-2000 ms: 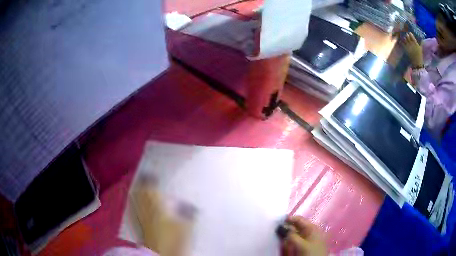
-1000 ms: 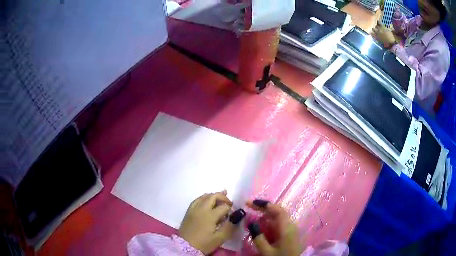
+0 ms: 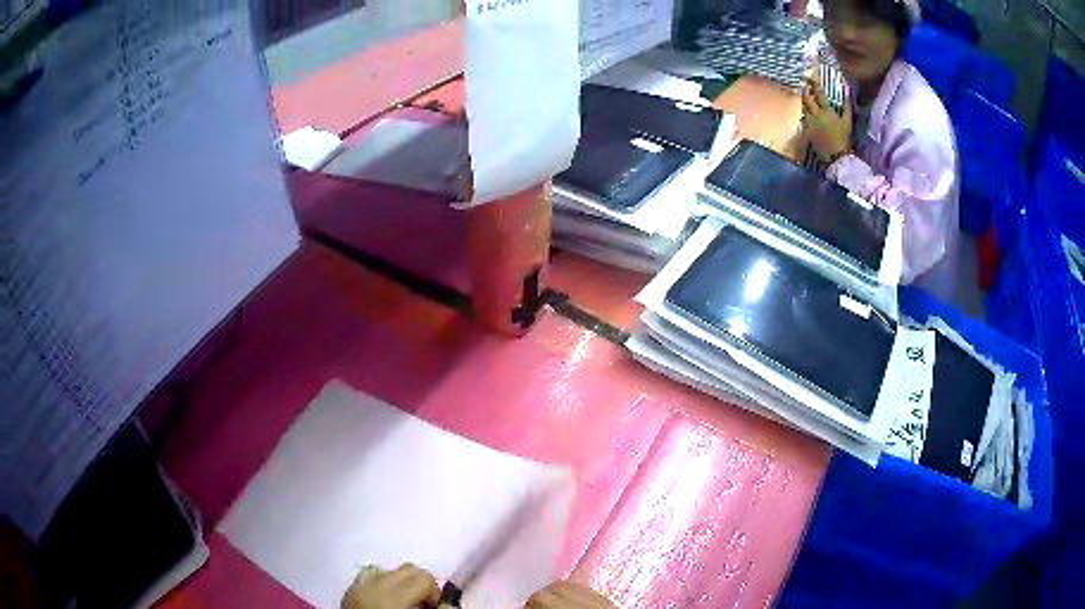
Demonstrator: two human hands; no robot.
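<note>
A blank white sheet (image 3: 405,488) lies on the pink-red bench covering in front of me. My left hand (image 3: 390,588) is at the sheet's near edge, cut off by the bottom of the picture; a black finger cot (image 3: 450,594) shows beside it. My right hand (image 3: 571,596) is at the bottom edge near the sheet's right corner, and only a small part shows. What the fingers of either hand do is hidden below the picture's edge.
Dark tablets layered with white sheets stand in stacks at right (image 3: 779,315) and behind (image 3: 625,149). A blue tote (image 3: 952,523) holds sleeved tablets and a handwritten sign (image 3: 914,393). A record sheet (image 3: 143,214) hangs left, above a dark tablet (image 3: 113,523). An orange-red post (image 3: 506,256) and a person (image 3: 910,161) are beyond.
The view has swung right and up, so the bench items sit lower and further left. Both hands have dropped to the bottom edge. The sheet still lies on the bench.
</note>
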